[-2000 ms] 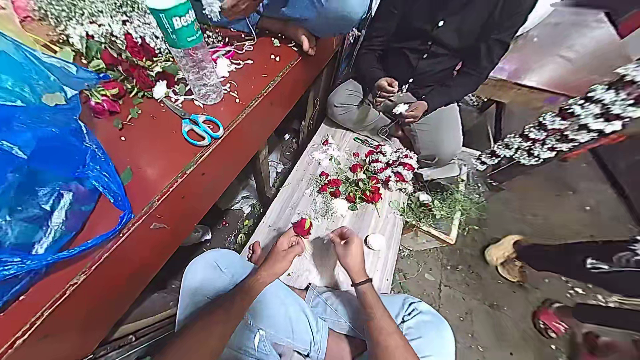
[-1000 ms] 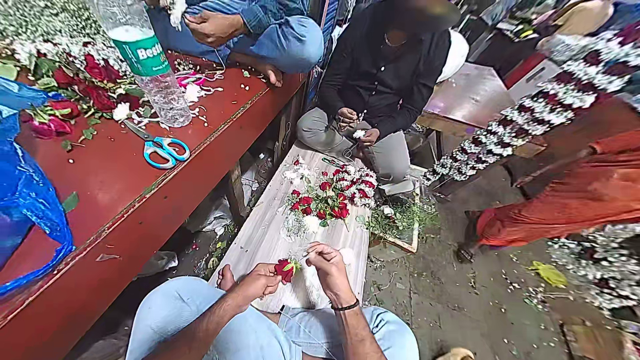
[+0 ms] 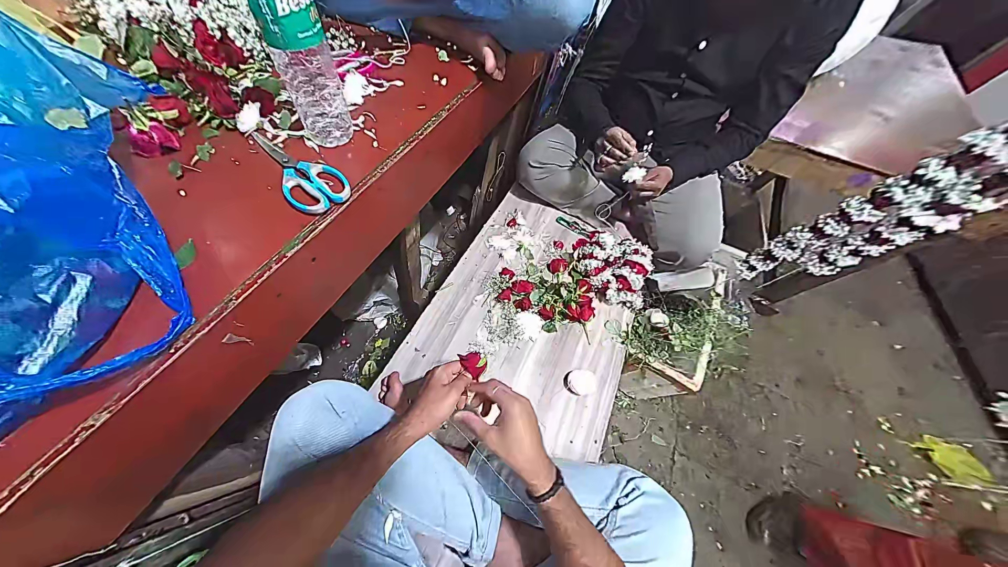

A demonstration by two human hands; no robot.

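Note:
My left hand (image 3: 441, 394) holds a red rose (image 3: 473, 365) by its base, above my lap. Close against it, my right hand (image 3: 508, 425) has thumb and fingers bent near the rose's base; a thin thread (image 3: 492, 468) runs down from between the hands over my jeans. Beyond them, red roses (image 3: 557, 287) and small white blossoms (image 3: 626, 260) lie heaped on a pale wooden board (image 3: 449, 315). A white thread spool (image 3: 581, 383) rests on the board to the right of my hands.
At left, a red table (image 3: 228, 252) bears blue-handled scissors (image 3: 313, 185), a plastic bottle (image 3: 315, 94), more roses and a blue bag (image 3: 71, 236). A person in black (image 3: 669, 87) sits across, holding a white flower. A flower garland (image 3: 874, 209) hangs at right, beside a tray of greens (image 3: 685, 335).
My right hand, apart from the left two seconds ago, is now close beside it at the rose. The person in orange-red, seen at right one second ago, shows now only at the lower right edge.

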